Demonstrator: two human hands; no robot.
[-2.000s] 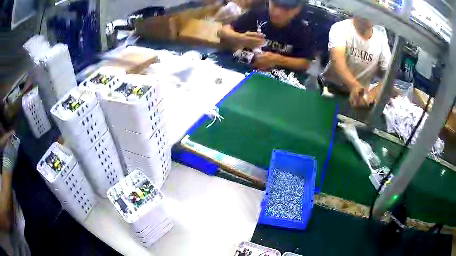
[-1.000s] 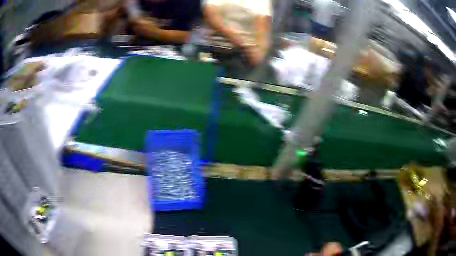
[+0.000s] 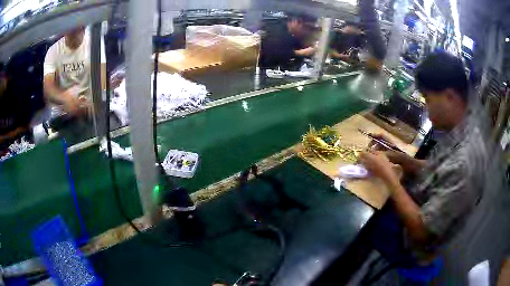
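The blue bin [image 3: 42, 229] with small silver screws [image 3: 70, 263] is tilted in view at the lower left, cut off by the bottom edge. A white housing [image 3: 180, 163] with a circuit board inside lies open side up on the green conveyor belt, right of the metal post. A small skin-coloured sliver shows at the bottom edge, perhaps part of my right hand; its grip is hidden. A shiny metal and dark item [image 3: 246, 278] is beside it, mostly cut off. My left hand is not in view.
The metal post [image 3: 142, 111], a black cable [image 3: 112, 151] and a black block [image 3: 180, 205] stand beyond the dark mat [image 3: 223, 240]. At right a person works at cardboard [image 3: 358, 131] bearing yellow wire [image 3: 324, 142]. Other people sit across the belt [image 3: 263, 120].
The view has swung right: the stacked housings and pale sheet have left the picture, and the blue bin has shifted to the lower left. The neighbour at right and the housing on the belt now show.
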